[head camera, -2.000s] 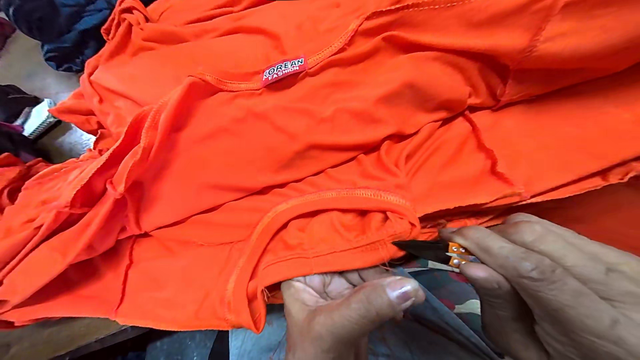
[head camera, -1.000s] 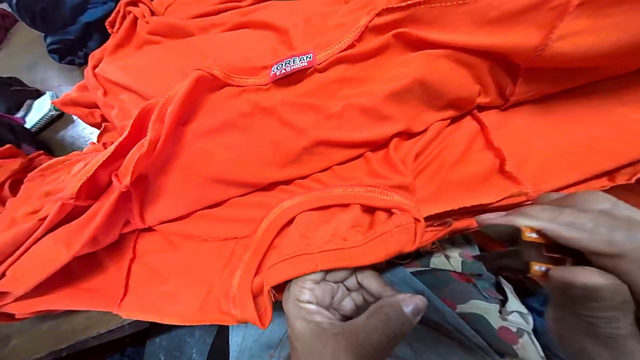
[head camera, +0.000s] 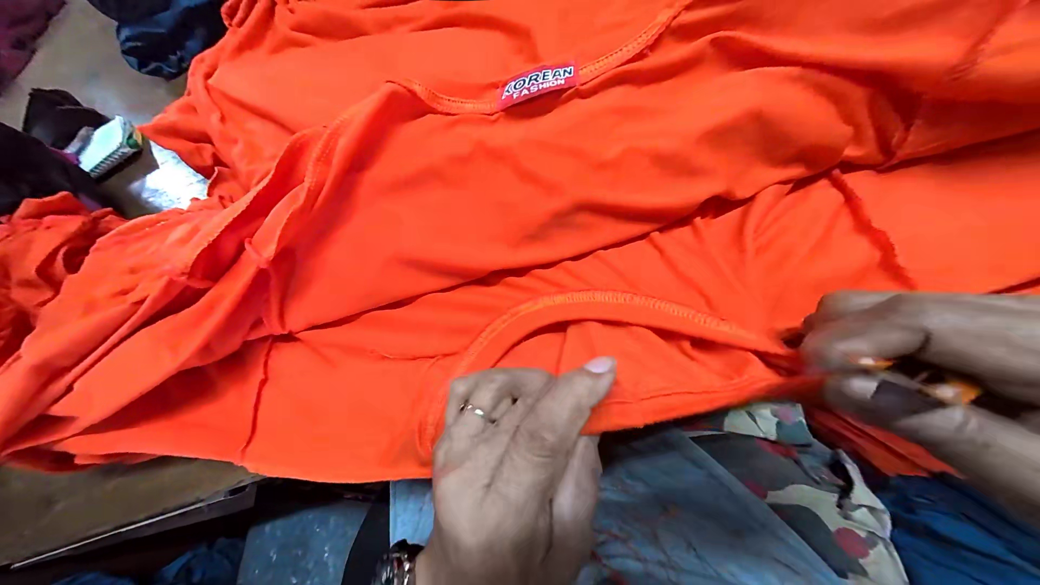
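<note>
An orange knit garment (head camera: 569, 203) with visible seams lies spread across the view, a small red neck label (head camera: 538, 84) bearing writing near its top. My left hand (head camera: 516, 455), with a ring and a wristwatch, grips the garment's lower edge beside the curved, stitched neckband (head camera: 601, 305). At the right, my right hand (head camera: 902, 366) is blurred; it pinches the garment at the end of that curved band. A small dark tool with orange parts, apparently thread snips (head camera: 918, 390), is tucked in the same hand, its blades mostly hidden.
Dark cloth (head camera: 166, 32) lies at the upper left on a brown table (head camera: 81, 65). A small white and green object (head camera: 110, 146) sits by black fabric at the left. Below the garment are grey-blue cloth (head camera: 691, 504), camouflage-patterned fabric (head camera: 812, 487) and blue fabric (head camera: 959, 528).
My left hand has come from below the garment's edge to lie over it, back of the hand up. My right hand, off the band's end one second ago, now holds cloth there.
</note>
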